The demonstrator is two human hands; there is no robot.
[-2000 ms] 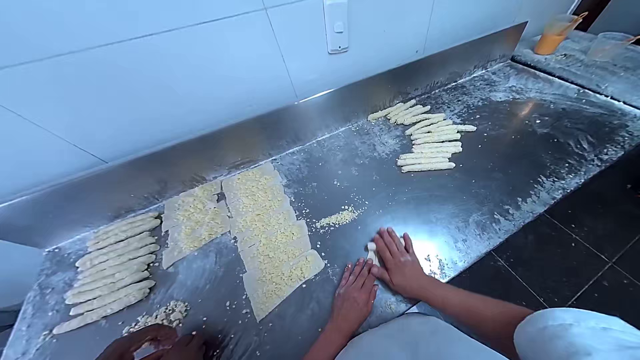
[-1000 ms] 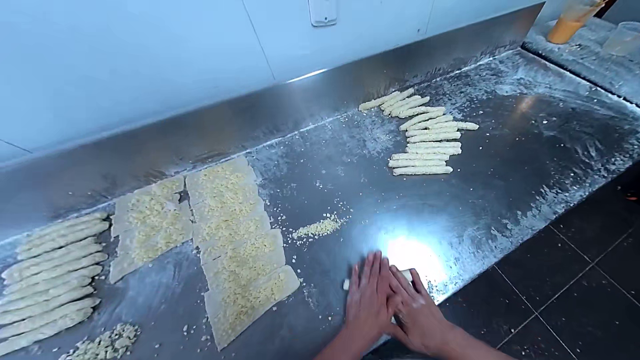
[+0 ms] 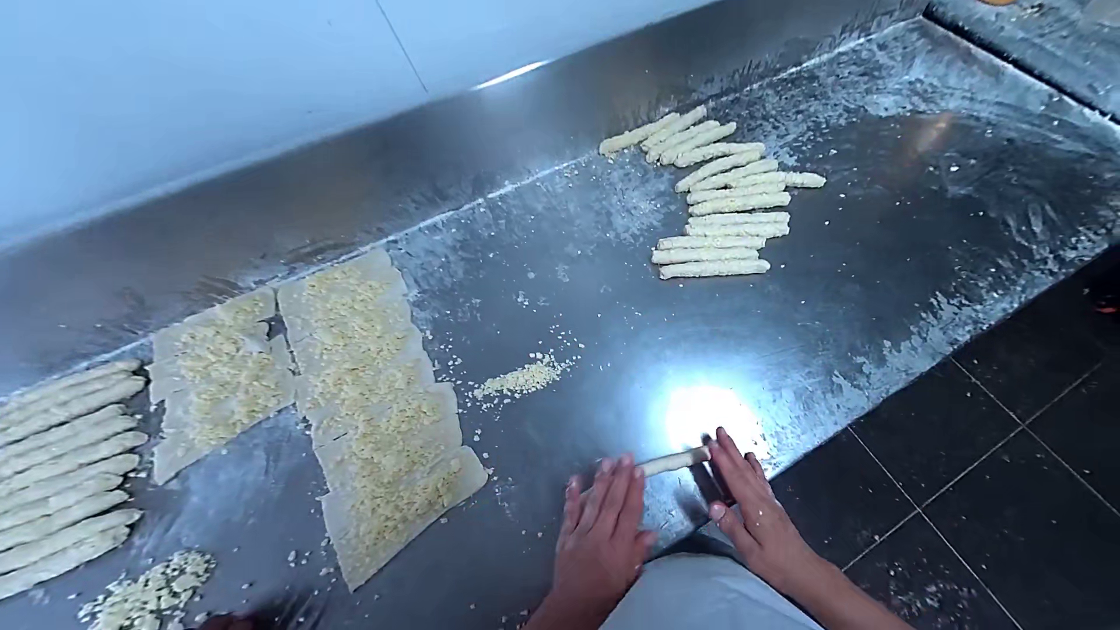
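Note:
A thin dough roll (image 3: 674,461) lies on the steel worktop near its front edge, between my two hands. My left hand (image 3: 602,529) is palm down, its fingers extended over the roll's left end. At the right end, my right hand (image 3: 748,507) touches the tip of the roll with its fingers, the thumb apart. Neither hand is closed around it. Left of my hands, a small pile of crumbled filling (image 3: 525,376) sits on the steel. Farther left lie overlapping flat dough sheets (image 3: 372,402) strewn with the same crumbs.
Several finished-looking dough sticks (image 3: 713,254) lie toward the back. Thicker dough rolls (image 3: 66,472) are lined up at the far left, above another crumb pile (image 3: 157,591). A smaller crumb-topped sheet (image 3: 223,376) is beside them. A steel backsplash (image 3: 306,192) borders the worktop; dark floor tiles (image 3: 1006,464) show at right.
My hands, close together one second ago, have spread apart, and more of the dough roll shows between them. The view has shifted. Another person's hands, at lower left two seconds ago, are mostly out of view.

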